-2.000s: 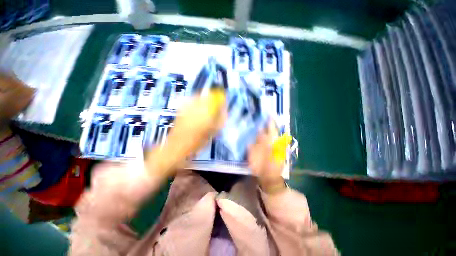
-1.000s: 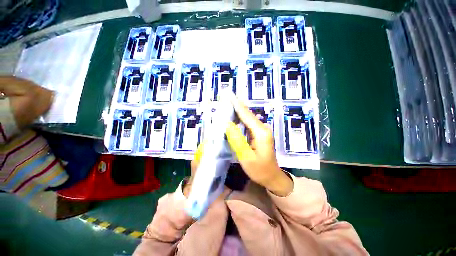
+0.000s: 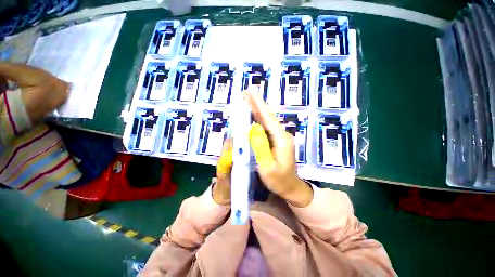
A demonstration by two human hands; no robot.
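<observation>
A whitish flat piece, seen edge-on (image 3: pixel 240 178), stands upright between my hands above the tray's front edge; it may be a small stack of display modules. My right hand (image 3: pixel 275 157), with yellow finger cots, presses on its right side. My left hand (image 3: pixel 224 165), also with yellow cots, holds its left side and is partly hidden behind it. The clear blister tray (image 3: pixel 244 43) lies on the bench with display modules (image 3: pixel 332 143) in its pockets, black flex and pale labels up. Two top-row pockets show plain white. My hands and the piece hide part of the front row.
Upright grey translucent trays (image 3: pixel 469 103) stand at the bench's right. A white sheet (image 3: pixel 81 59) lies at the left, beside another person's arm (image 3: pixel 35 89) and striped shirt. Red stools (image 3: pixel 127 178) are under the bench. A white rail (image 3: pixel 347 6) runs behind.
The held piece has turned from slanting to nearly upright and edge-on in view. My hands still hold it. The view has shifted, so the tray appears slightly further right and higher.
</observation>
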